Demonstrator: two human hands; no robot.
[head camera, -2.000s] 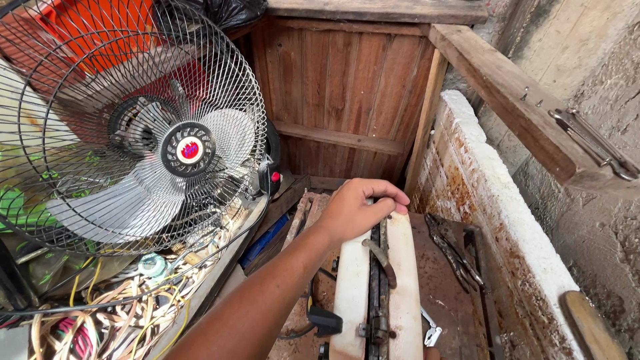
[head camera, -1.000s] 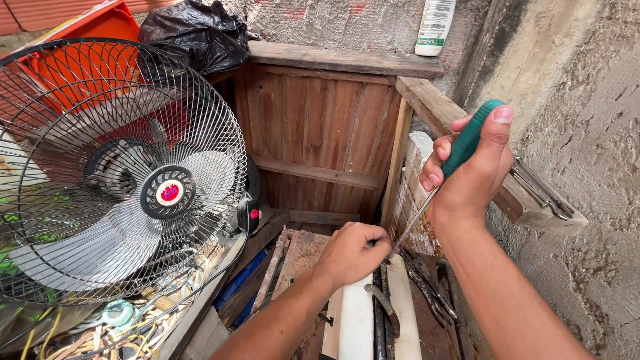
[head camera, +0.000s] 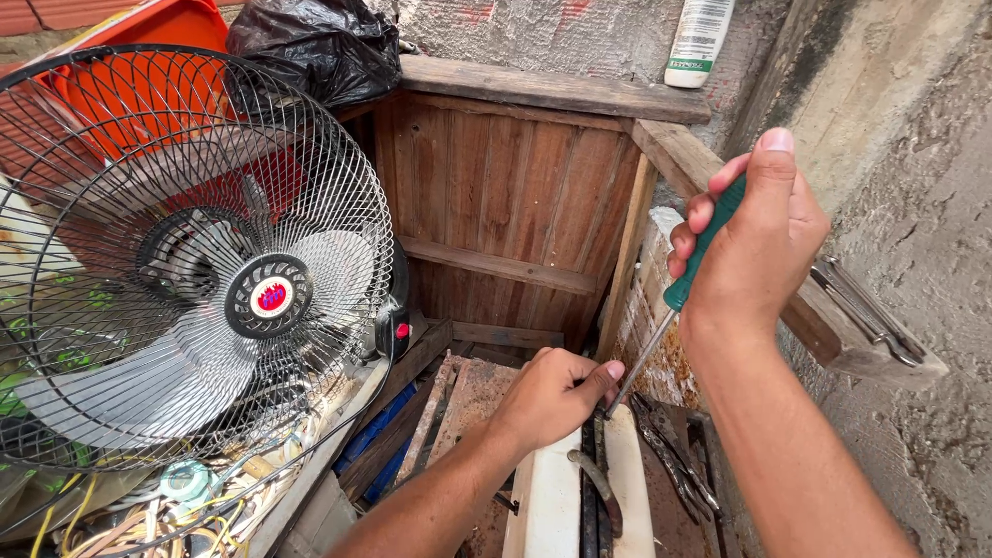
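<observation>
My right hand (head camera: 756, 240) grips the green handle of a screwdriver (head camera: 649, 345), its shaft slanting down and left. The tip meets the far end of a long white part (head camera: 632, 488) with dark metal strips along its middle. Beside the tip, my left hand (head camera: 554, 395) rests at that same end with thumb and fingers bent together; whether something small is between them cannot be seen. A curved, worn metal lever (head camera: 601, 492) lies over the strips, nearer to me.
A caged fan (head camera: 271, 298) stands at left above tangled wires (head camera: 225, 504). Pliers (head camera: 674, 457) lie right of the white part. Wrenches (head camera: 864, 310) rest on a wooden beam (head camera: 821, 333). A bottle (head camera: 697, 46) and black bag (head camera: 318, 46) are behind.
My right hand, out of view two seconds ago, came in holding the screwdriver. My left hand has stayed at the far end of the white part. The view has shifted.
</observation>
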